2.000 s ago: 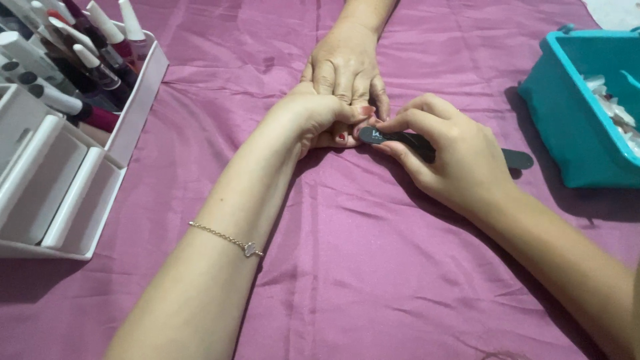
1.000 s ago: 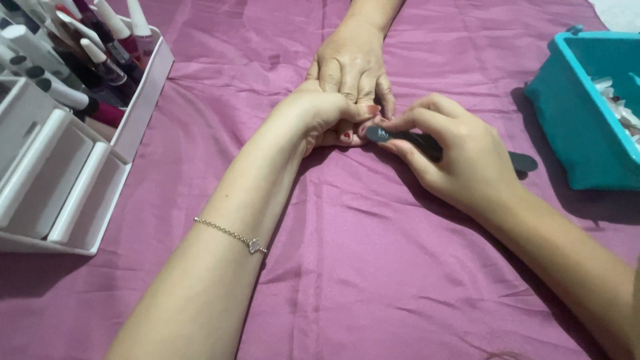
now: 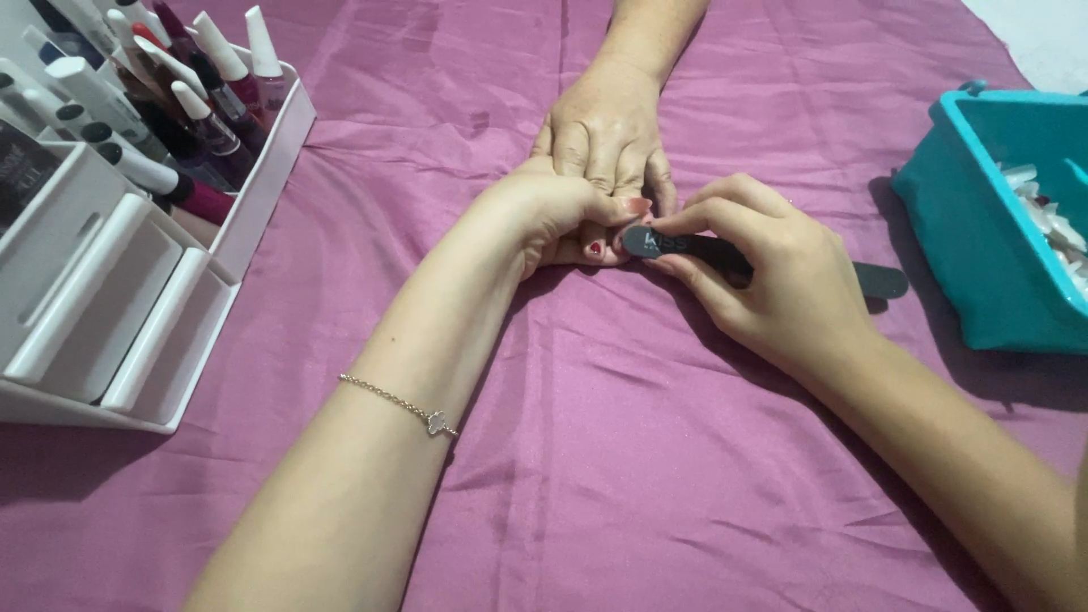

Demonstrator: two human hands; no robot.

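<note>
My left hand (image 3: 552, 212) is wrapped around the fingers of another person's hand (image 3: 608, 127), which reaches in from the top with its back up. My left thumb lies across one of those fingers. Between the thumb and fingers of my right hand (image 3: 765, 255) is a dark nail file (image 3: 718, 253), its rounded tip at a fingertip of the other person. The file's far end sticks out beyond my right palm. A red painted nail (image 3: 595, 248) shows below my left thumb. The fingertip under the file is partly hidden.
At the left stands a white plastic organizer (image 3: 208, 280) with several nail polish bottles (image 3: 217, 127). A teal plastic basket (image 3: 977, 229) at the right holds small whitish pieces (image 3: 1050, 221) that look like nail tips. A pink-purple satin cloth (image 3: 646, 459) covers the table.
</note>
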